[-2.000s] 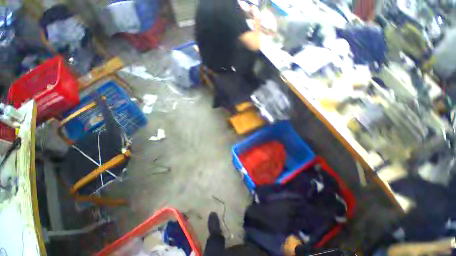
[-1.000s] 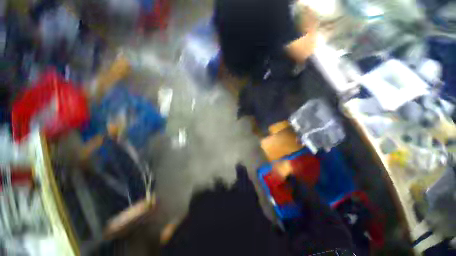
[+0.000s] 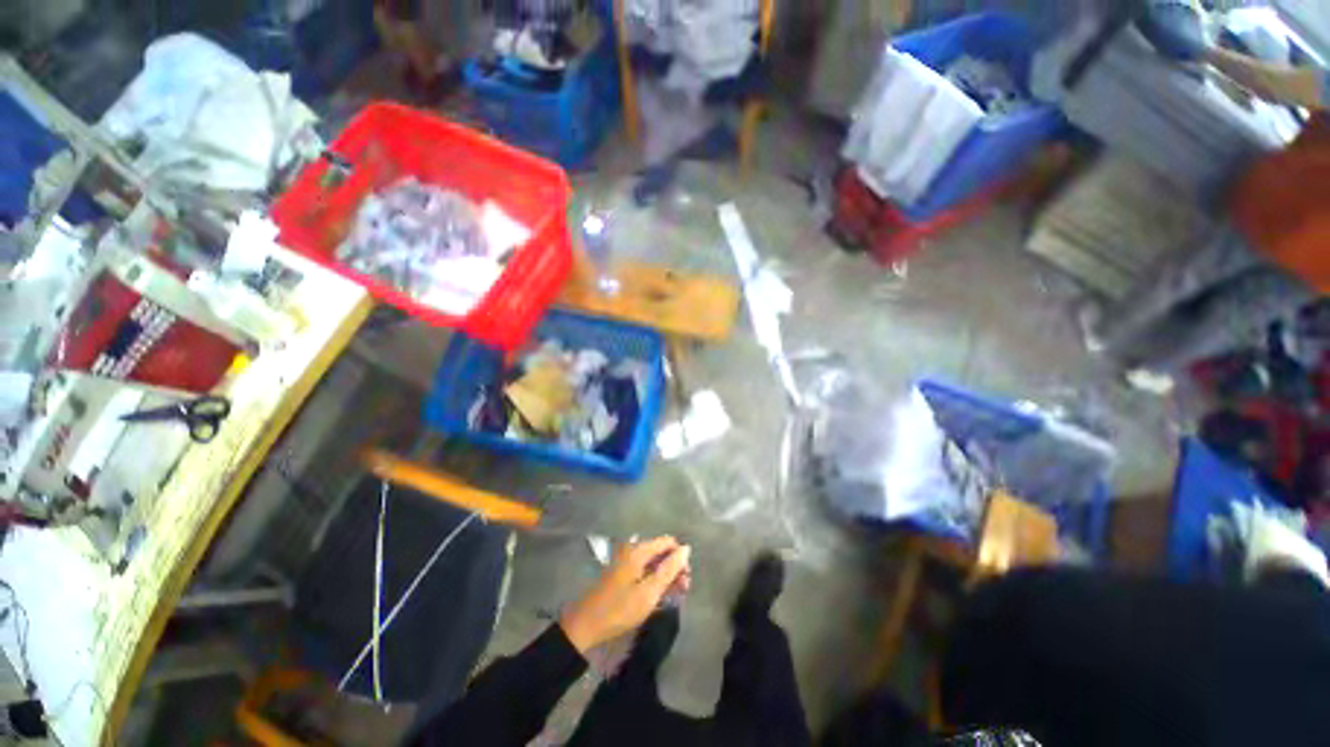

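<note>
My left hand [image 3: 627,591], in a black sleeve, is low in the middle of the view, above the floor near my feet. Its fingers are bent together. A small reddish patch shows at the fingertips, but I cannot tell whether it is a held thing. My right hand is out of the picture. A dark chair [image 3: 423,584] with pale cords crossed over it stands left of my hand. A blue crate [image 3: 547,455] with scraps and cloth lies beyond the hand.
A red crate [image 3: 543,277] with pale pieces stands by a table edge [image 3: 241,489]. Black scissors [image 3: 204,417] lie on that table. A blue bin [image 3: 1087,474] with plastic is at the right. A person in black [image 3: 1138,657] is at the lower right. Scraps litter the floor [image 3: 904,329].
The view has swung and moved forward toward the red and blue crates. My left hand has come into clear view. The hand seen at the lower right earlier is gone.
</note>
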